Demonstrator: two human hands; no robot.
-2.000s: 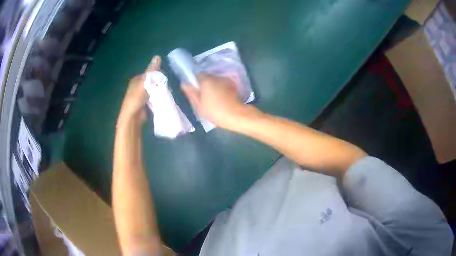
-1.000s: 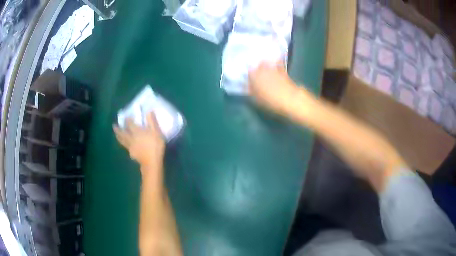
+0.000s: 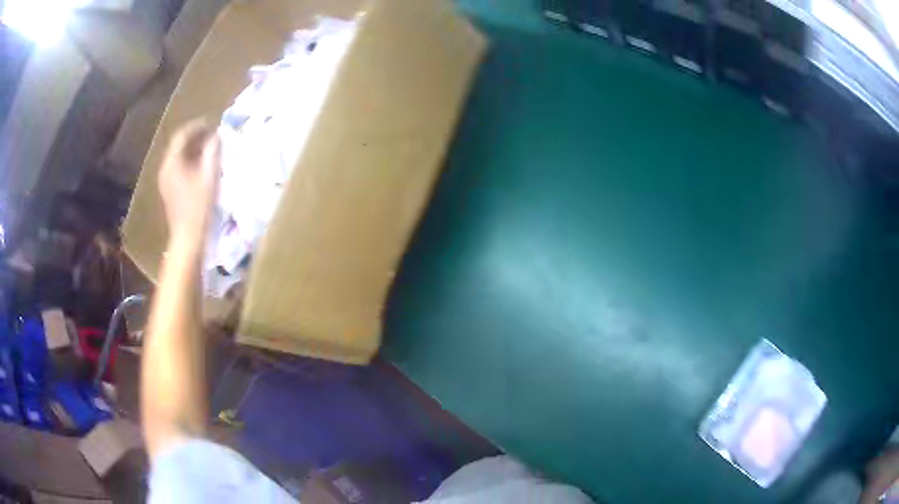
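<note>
My left hand (image 3: pixel 189 172) is at the left side of a deep brown carton (image 3: pixel 345 177) heaped with crumpled white packets (image 3: pixel 271 133). Its fingers look curled and blurred; I cannot tell whether they hold a packet. A bagged unit (image 3: pixel 767 438) with a pink centre and a clear to whitish rim lies flat on the green bench at the lower right. A small part of my right hand (image 3: pixel 880 476) shows at the lower right edge, beside the unit; its fingers are mostly cut off and its grip is hidden.
The green bench top (image 3: pixel 591 226) spans the right side. Dark boxes with white labels (image 3: pixel 680 44) line its far edge, beside a pale rail. Blue items (image 3: pixel 34 369), a curved metal bar and open cartons stand low at the left. A blue-purple surface (image 3: pixel 325 413) lies below the carton.
The view has swung left to the carton of white packets. My left hand has left the white piece on the bench and is now at the carton. My right hand is almost out of view.
</note>
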